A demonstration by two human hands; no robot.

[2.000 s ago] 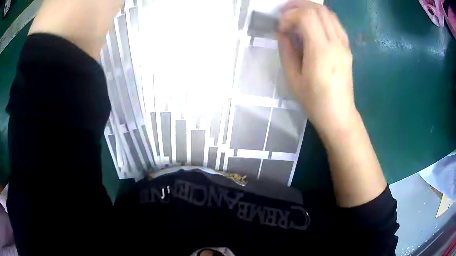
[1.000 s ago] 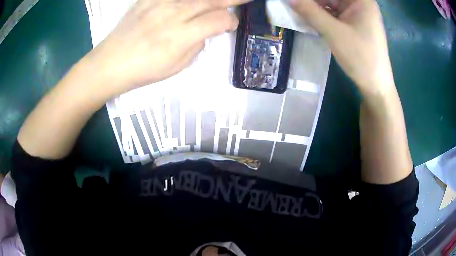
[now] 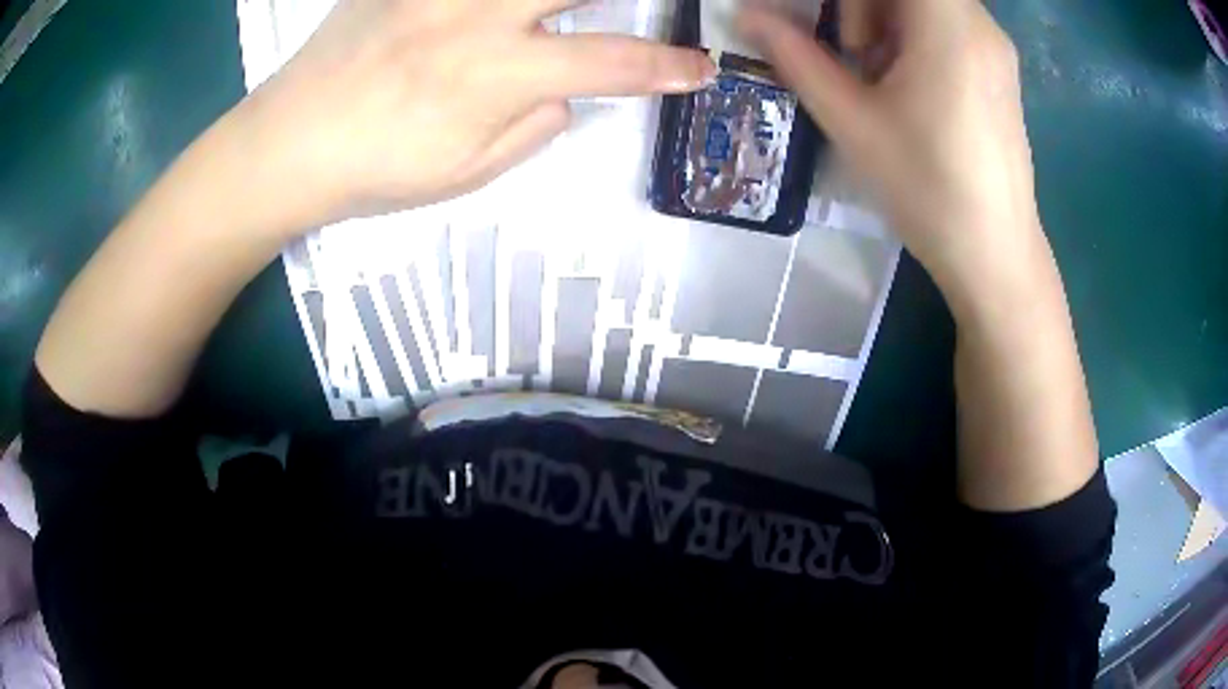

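An open black handset [image 3: 665, 175] lies on fanned white adhesive sheets [image 3: 822, 353] at upper centre. Its shiny circuit board [image 3: 734, 148] shows in the lower half. A pale flat piece [image 3: 721, 24] lies over its upper half, partly hidden and cut off by the top edge. My left hand [image 3: 418, 101] comes from the left, its index fingertip touching the handset just above the board; its fingers are apart. My right hand [image 3: 929, 135] is over the handset's upper right side, slightly blurred. A digit reaches over the pale piece; whether it grips or presses is unclear.
The green bench surface [image 3: 1145, 256] lies around the sheets. A pale bench edge and papers [image 3: 1192, 464] are at lower right. Pink cloth-like material [image 3: 20, 592] is at lower left. My dark clothing borders the sheets' near edge.
The pale piece, held at an angle over the handset's upper half a second ago, now lies lower and flatter there. My left index fingertip has moved right onto the handset's middle.
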